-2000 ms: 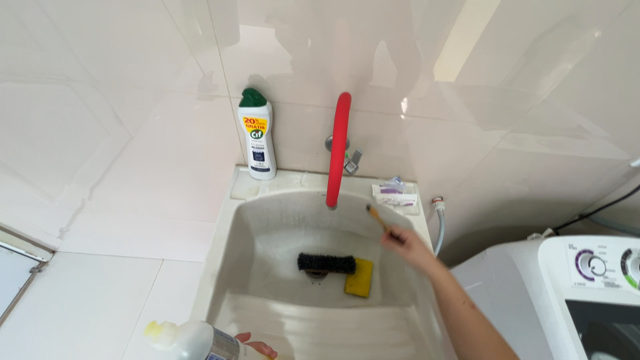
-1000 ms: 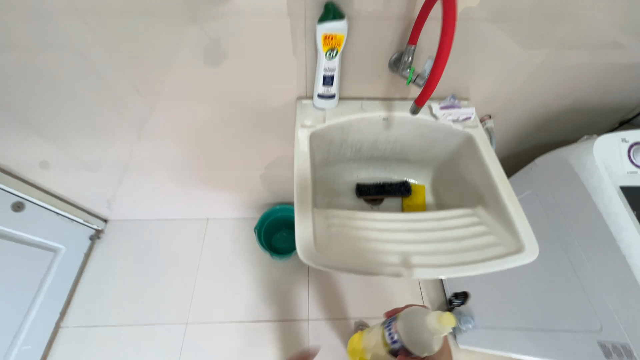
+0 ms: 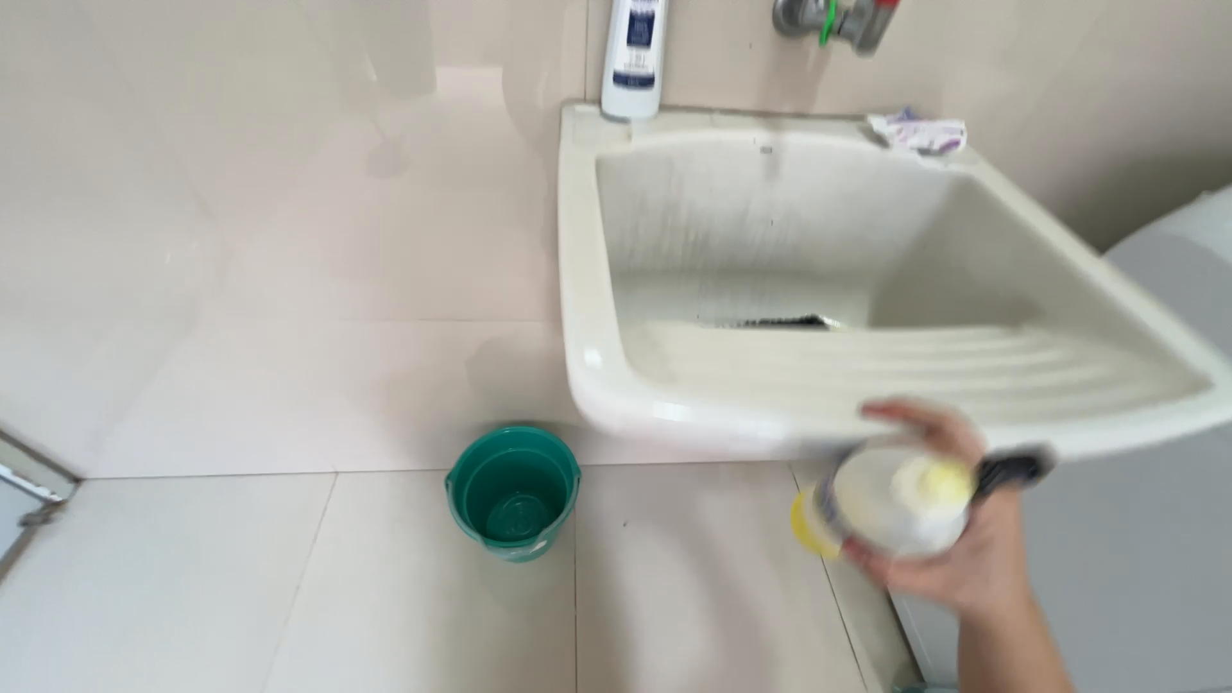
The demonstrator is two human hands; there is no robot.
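Observation:
My right hand (image 3: 962,549), blurred by motion, is closed around a pale translucent plastic bottle (image 3: 890,496) with yellow at both ends, beside the front rim of the laundry sink (image 3: 693,414). A dark object (image 3: 1015,469) shows just behind this hand; I cannot tell what it is or whether the hand touches it. My left hand is out of view. Inside the basin, only the top of a black-bristled brush (image 3: 784,321) shows over the ribbed washboard. A white Cif bottle (image 3: 635,58) stands upright on the sink's back left corner.
A green plastic bucket (image 3: 515,496) stands on the tiled floor, left of the sink. A crumpled wrapper (image 3: 919,133) lies on the back right ledge, below a metal wall tap (image 3: 833,19). At the right is a washing machine's side (image 3: 1155,539); a door frame edges the far left.
The bottle, held at lower left two seconds ago, is now in my right hand. The small wooden-handled tool that hand held then is not seen there now. The view has swung down and left.

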